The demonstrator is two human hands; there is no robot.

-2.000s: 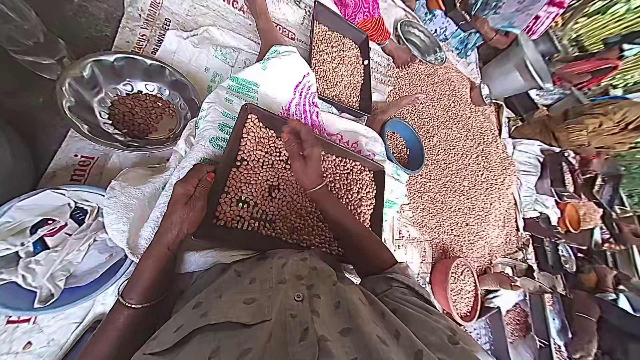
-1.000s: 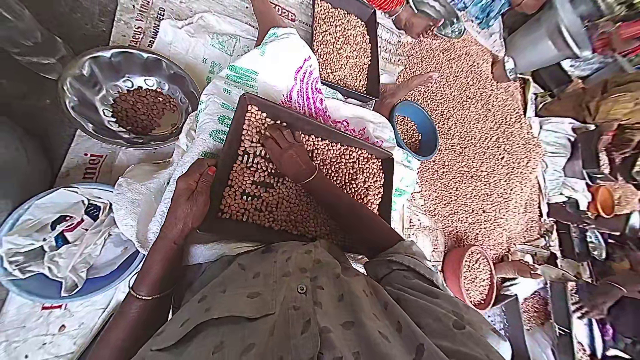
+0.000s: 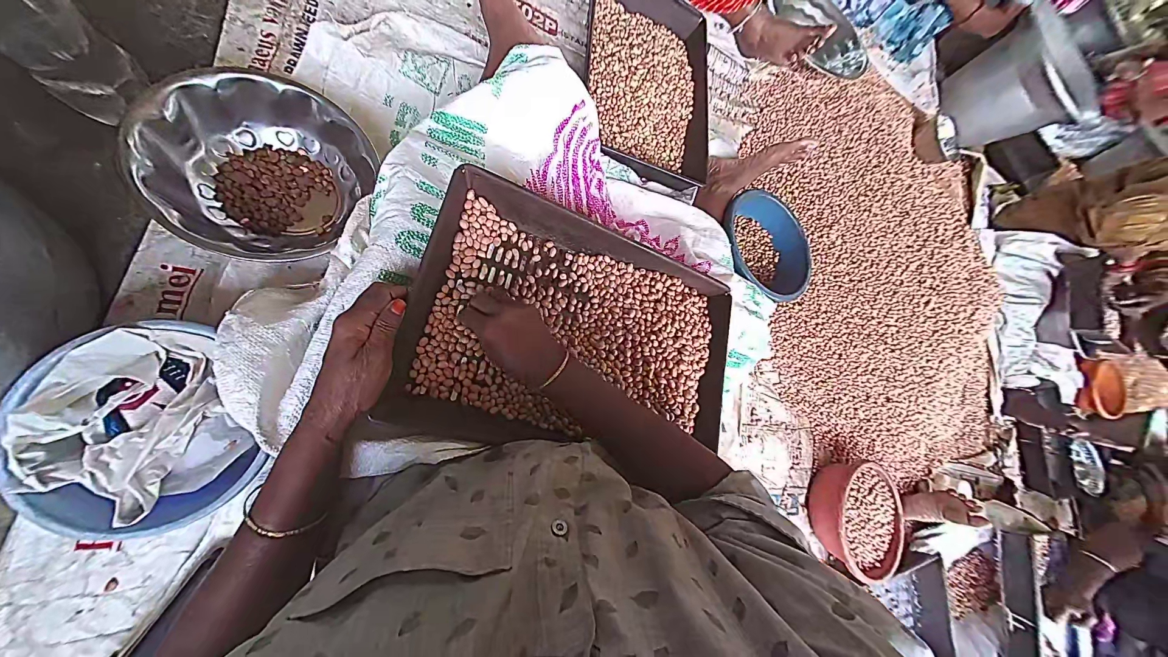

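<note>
A dark rectangular tray (image 3: 584, 226) lies across my lap on a white woven sack (image 3: 511, 109). Shelled peanuts (image 3: 639, 310) are spread over its bottom, with gaps in the layer near the upper left. My left hand (image 3: 360, 351) grips the tray's left wall, thumb on the rim. My right hand (image 3: 511, 338) is among the peanuts in the left half, fingers bent down and close together; whether it pinches a peanut cannot be told. To the left, a fluted steel bowl (image 3: 155, 164) holds darker peanuts.
A second peanut tray (image 3: 701, 100) stands beyond mine. Right of it are a blue bowl (image 3: 792, 242), a large peanut heap (image 3: 885, 274) and a red-brown bowl (image 3: 826, 511). A blue basin (image 3: 64, 516) with cloth or bags is at left. Other people's hands and feet are around the heap.
My right hand has moved from the tray's upper middle to its left part, its fingers now bent. My left hand stays on the tray's left edge. A co-worker's hand at the top has shifted.
</note>
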